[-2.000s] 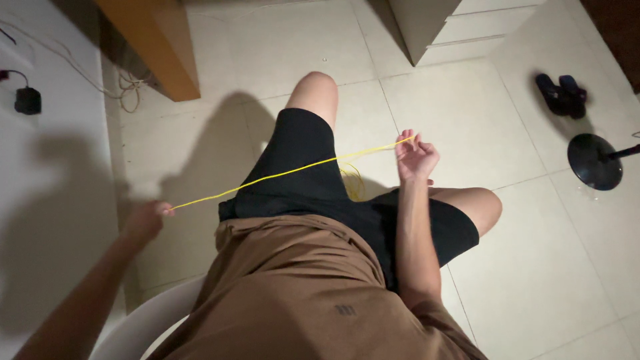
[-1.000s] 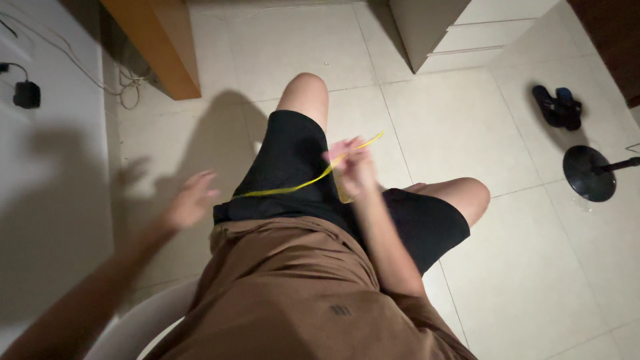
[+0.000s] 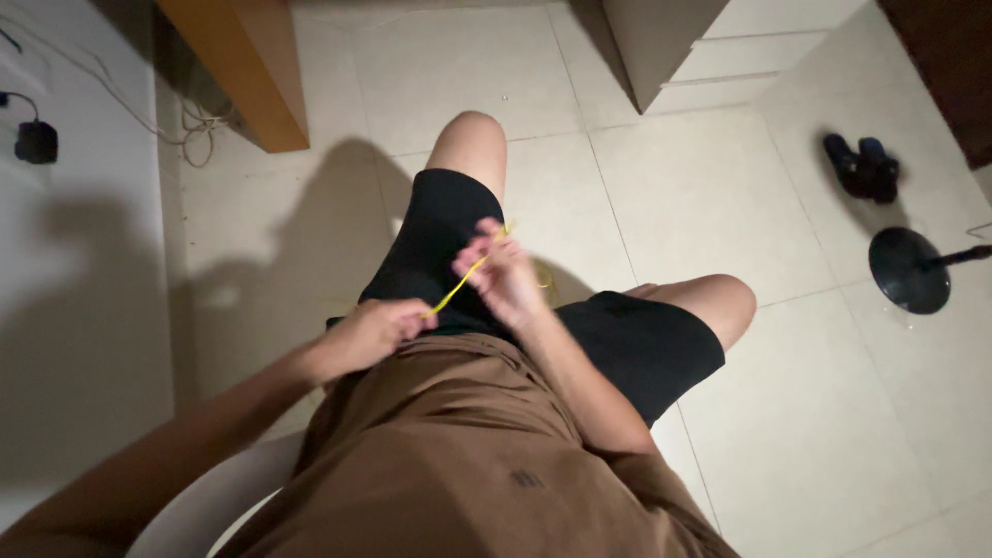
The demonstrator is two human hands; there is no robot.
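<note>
A thin yellow cord runs slantwise over my lap between my two hands. My left hand pinches its lower end near the waist, by the hem of the brown shirt. Higher and to the right, my right hand holds the cord at its fingers, blurred, with a short yellow end showing past the fingertips. Beyond the right wrist, a loop of the same yellow cord hangs between my legs in black shorts. Where that loop leads is hidden.
I sit on a white chair. A wooden furniture leg and tangled cables are at upper left, beside a wall with a black plug adapter. A drawer cabinet, dark slippers and a round black stand base are ahead and right.
Two seconds ago the cord was stretched wide between my hands. One second ago my left hand was apart from it with fingers spread; now it pinches the cord, close to my right hand.
</note>
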